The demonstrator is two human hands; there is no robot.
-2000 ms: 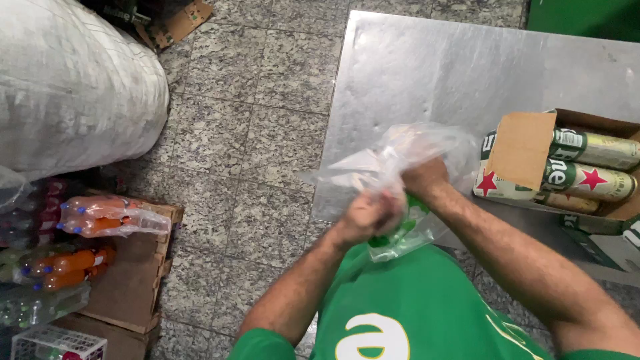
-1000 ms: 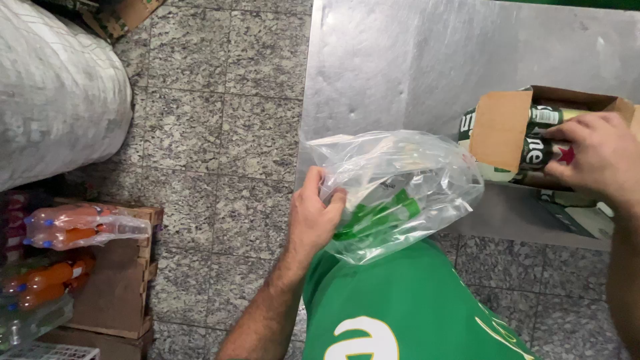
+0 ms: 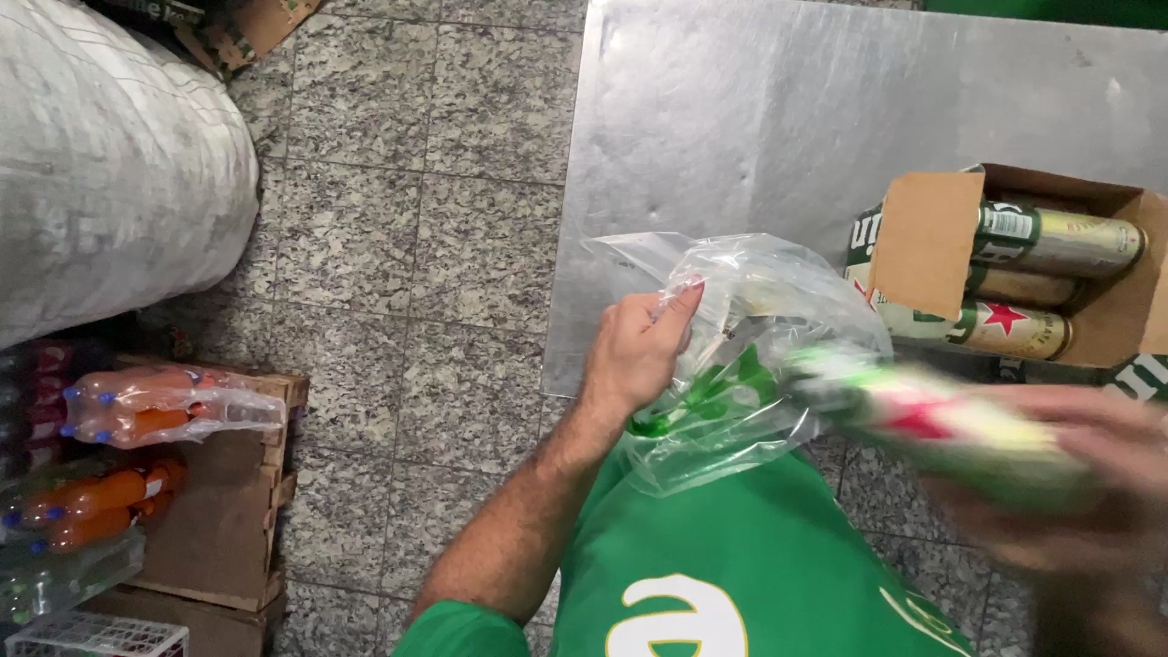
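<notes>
My left hand (image 3: pixel 643 351) grips the edge of a clear plastic bag (image 3: pixel 776 274), which is spread wide in front of my green shirt. Green printing, or something green, shows at the bag's lower part. Blurred by motion, my right hand (image 3: pixel 1077 474) holds a green Heineken beer can (image 3: pixel 922 415), its far end at the bag's right side; whether it is inside the bag I cannot tell. Above the right hand, an opened cardboard carton (image 3: pixel 922 242) with several cans (image 3: pixel 1086 242) lies on a metal table (image 3: pixel 675 119).
A big white woven sack (image 3: pixel 119 173) stands at the upper left. Below it are shrink-wrapped orange drink bottles (image 3: pixel 155 411), flat brown cardboard (image 3: pixel 201 511) and a white plastic crate (image 3: pixel 100 634). Speckled stone tiles (image 3: pixel 356 228) cover the floor beside the table.
My right hand, at the carton one second ago, has moved down and left with a can in it. Two seconds ago both hands were at the bag. The left hand keeps hold of it.
</notes>
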